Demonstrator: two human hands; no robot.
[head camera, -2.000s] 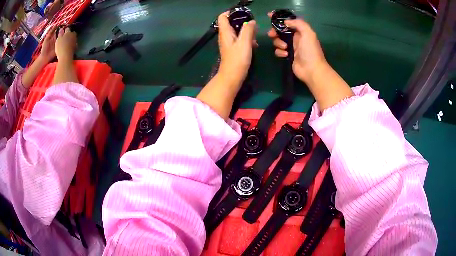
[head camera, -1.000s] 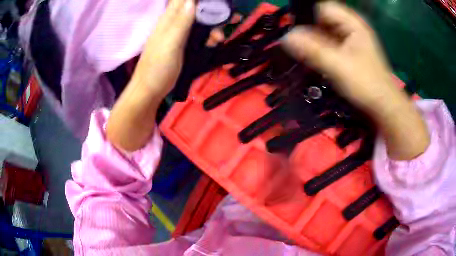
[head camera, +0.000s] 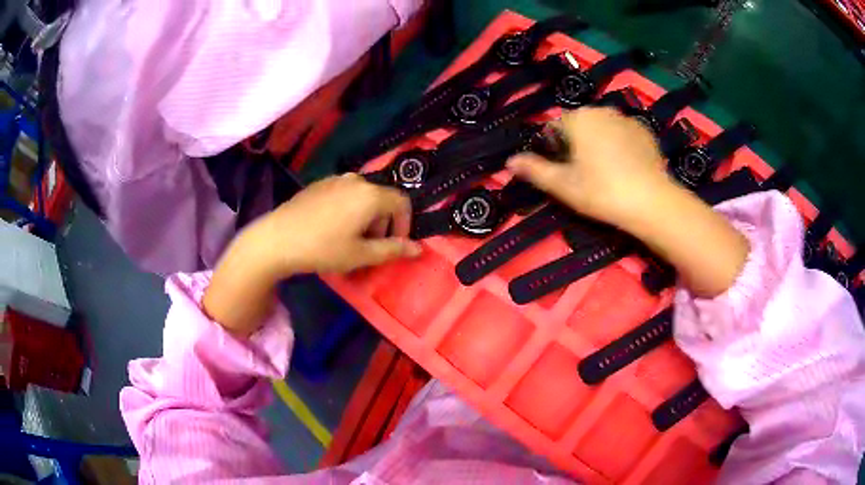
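Note:
A red tray (head camera: 471,343) lies slanted in front of me, with square pockets. Black smartwatches lie across it in slanted rows, backs up with pale rings. My left hand (head camera: 327,227) is at the tray's left edge, fingertips closed around the strap end of a smartwatch (head camera: 476,210) that lies in the tray. My right hand (head camera: 602,170) is over the middle of the tray, with thumb and fingers at another smartwatch (head camera: 542,142). The hand partly covers that watch and hides others under it. Straps with holes stick out below my right wrist.
A neighbouring person's pink sleeve (head camera: 228,76) is close at the upper left, beside red trays. The green surface (head camera: 768,85) runs beyond the tray. White and red boxes (head camera: 38,350) stand at the far left. A red frame (head camera: 375,407) is under the tray.
The view has swung down and left since the first frame. Both hands have come from the green surface to the tray. Since the second frame, my left hand has lowered from the upper left to the tray's edge.

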